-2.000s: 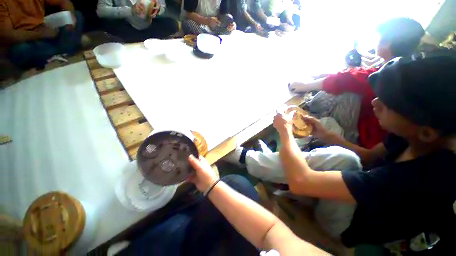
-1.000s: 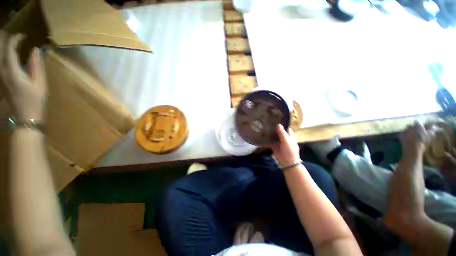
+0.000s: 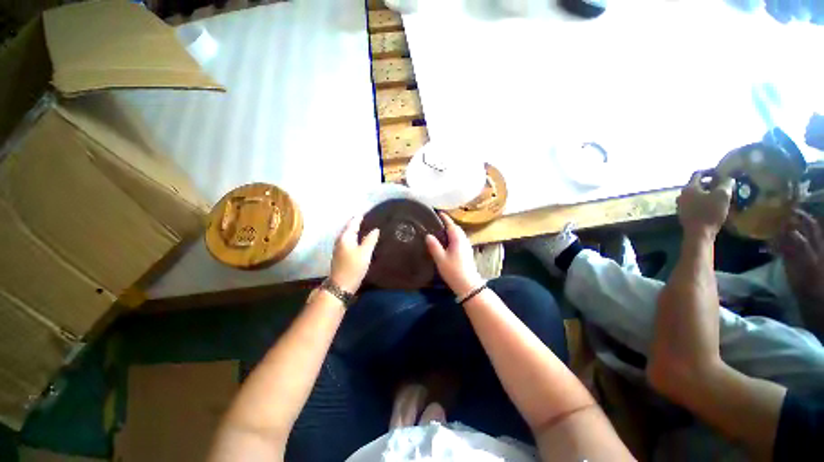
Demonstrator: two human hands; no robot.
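A round dark brown base [image 3: 397, 262] is held between my two hands at the sheet's near edge, over my lap. My left hand [image 3: 354, 253] grips its left rim, with the thumb on the face. My right hand [image 3: 454, 253] grips its right rim the same way. A tan-orange wood-grain base [image 3: 254, 226] lies on the white sheet to the left, its ridged side up. A second wood-grain base [image 3: 482, 198] lies to the right, partly covered by a white round part [image 3: 444, 173]. A white rim shows just behind the dark base.
A large open carton [image 3: 90, 217] stands at the left edge. Pallet slats [image 3: 397, 104] show between two white sheets [image 3: 298, 108]. At the right, another person's hands hold a round part [image 3: 762, 191]. Flattened cardboard [image 3: 176, 411] lies on the green floor.
My left hand has come from the carton to the dark base. The base has moved from my right hand alone into both hands, nearer my lap, and its face now looks plainer.
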